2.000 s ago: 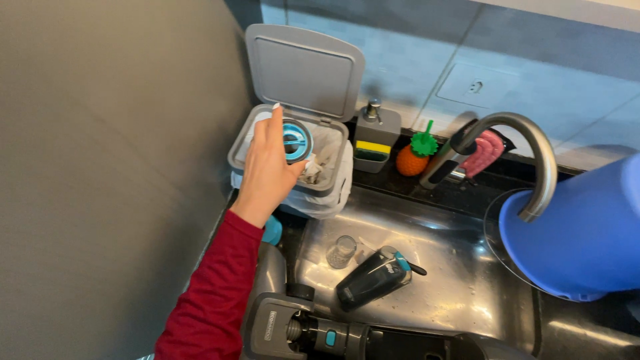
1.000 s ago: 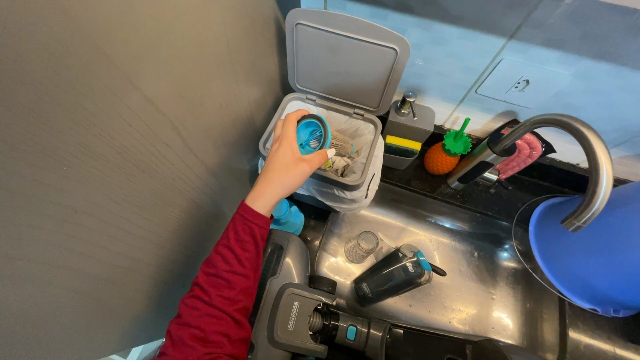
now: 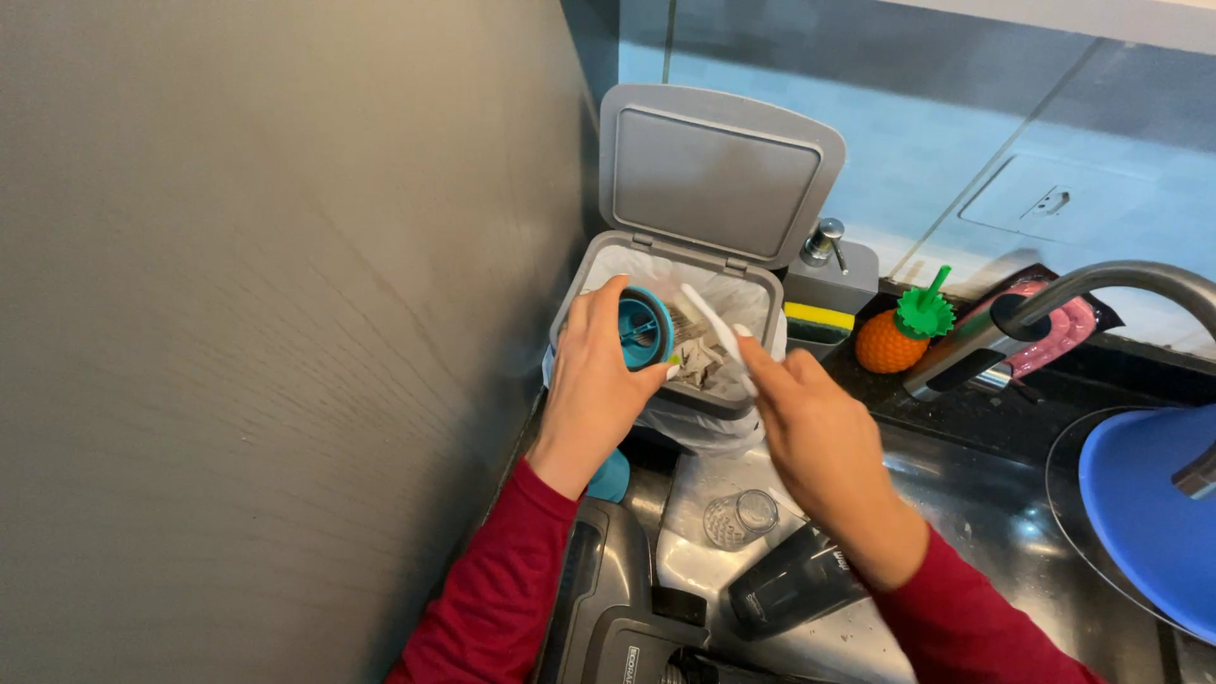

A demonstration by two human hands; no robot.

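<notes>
Above the bagged waste bin (image 3: 731, 407), my left hand (image 3: 598, 380) grips a round blue plastic filter part (image 3: 644, 328) with a dark rim, its ribbed inside showing. My right hand (image 3: 826, 446) pinches a thin white stick-like tool (image 3: 712, 321), possibly a brush handle, just right of the blue part; its exact kind cannot be told. Crumpled light waste (image 3: 701, 363) lies in the white bag, and the bin's grey lid (image 3: 717, 180) stands raised behind.
The steel sink (image 3: 950, 532) holds a clear glass (image 3: 741, 518) and a dark container (image 3: 793, 584). Vacuum cleaner parts (image 3: 632, 632) lie at the lower middle. A soap dispenser (image 3: 841, 275), an orange pineapple-shaped item (image 3: 893, 340), a faucet (image 3: 969, 351) and a blue basin (image 3: 1149, 513) are at right.
My right hand has come into view with the white tool, beside the blue part. My left hand still holds the blue part over the bin.
</notes>
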